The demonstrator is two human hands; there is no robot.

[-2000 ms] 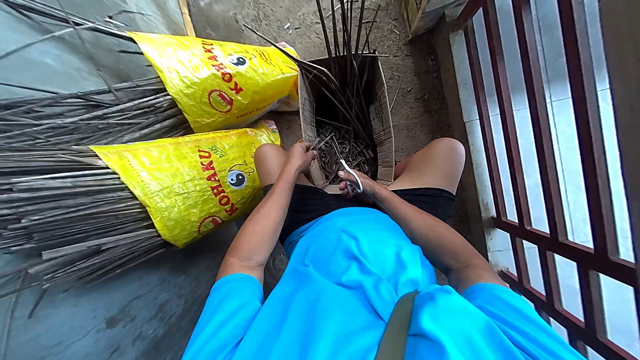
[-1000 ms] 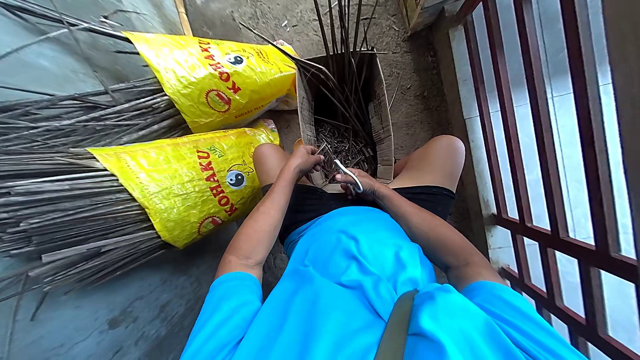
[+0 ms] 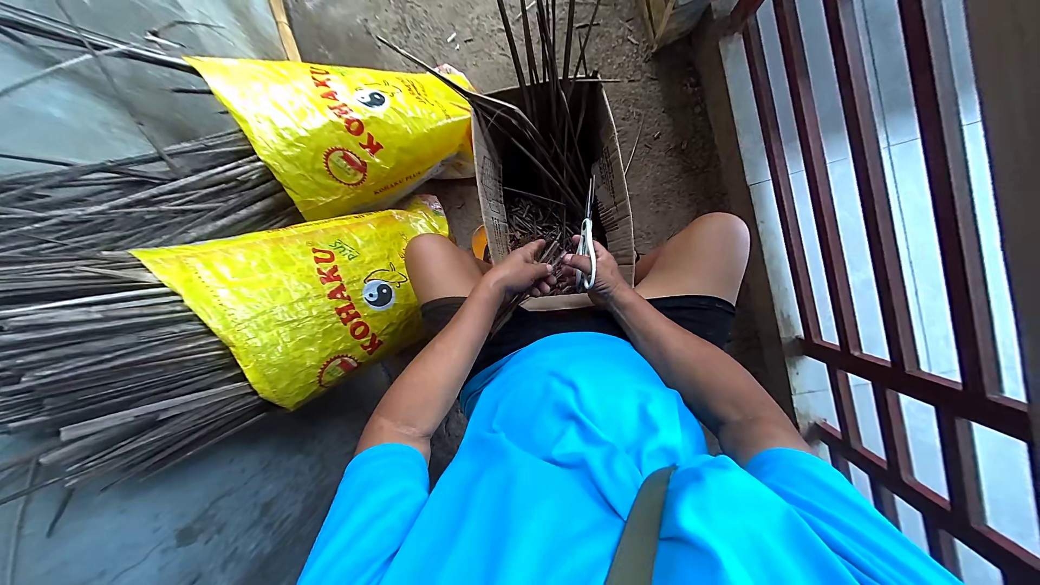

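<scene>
My left hand (image 3: 524, 270) is closed around a small bundle of thin dry sticks (image 3: 551, 253) over the near end of an open cardboard box (image 3: 615, 175). Just right of it, my right hand (image 3: 600, 272) grips scissors (image 3: 587, 244) with white handles, their blades pointing up and away from me. Short cut pieces (image 3: 532, 218) of stick lie inside the box between my knees. Several long dark sticks (image 3: 528, 61) stand in the box and lean out over its far edge.
Two yellow woven plastic sacks (image 3: 325, 146) full of long dry sticks (image 3: 106, 349) lie at the left. A dark red barred metal railing (image 3: 910, 374) runs along the right. A wooden object (image 3: 670, 20) stands beyond the box, near the railing.
The scissors in my right hand have turned from slanting up and left to nearly straight away from me. My left hand stays by the near end of the box.
</scene>
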